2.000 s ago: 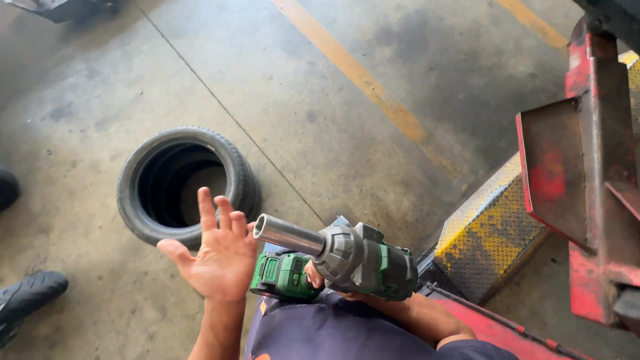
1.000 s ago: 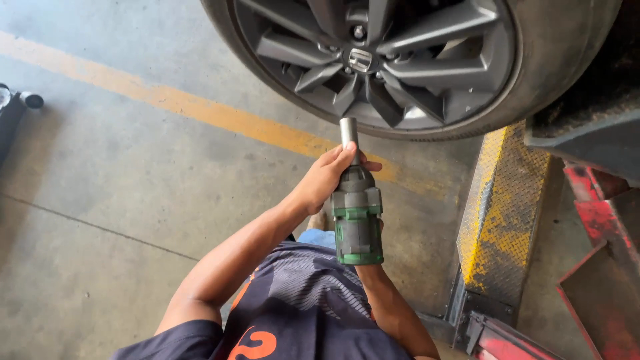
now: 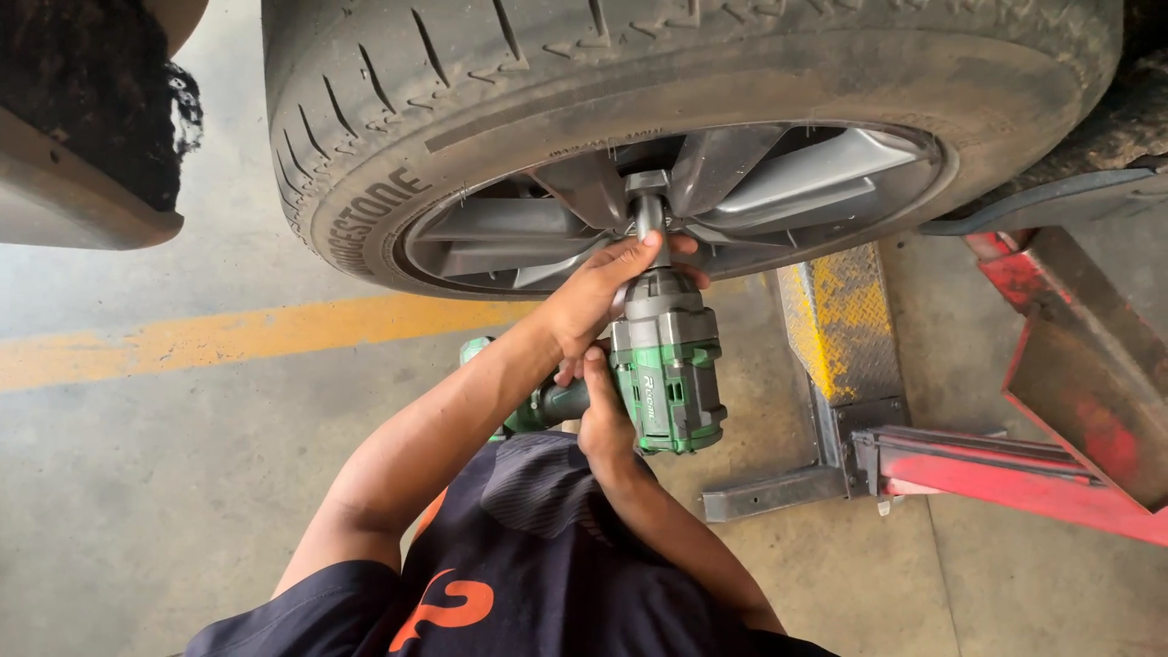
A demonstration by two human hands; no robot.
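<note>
A green and grey cordless impact wrench (image 3: 671, 374) points away from me, up toward the wheel. My left hand (image 3: 607, 287) is wrapped around its nose and the metal socket (image 3: 650, 219). My right hand (image 3: 604, 411) grips the handle near the tool's body; part of the handle and battery lies behind my left forearm. The socket's front end is among the spokes of the grey alloy wheel rim (image 3: 776, 201), near the hub. Whether it sits on a lug nut, I cannot tell. A Bridgestone tire (image 3: 365, 192) surrounds the rim.
A yellow and grey tread-plate lift part (image 3: 844, 319) stands below the wheel, joined to a red lift arm (image 3: 995, 474). Another red metal piece (image 3: 1086, 383) is at the right. A vehicle body edge (image 3: 82, 192) hangs at upper left. A yellow line (image 3: 228, 342) crosses the concrete floor.
The socket has moved from below the tire's edge to in among the spokes. Two seconds ago my left hand was off the tool with its fingers spread. The view has shifted toward the wheel.
</note>
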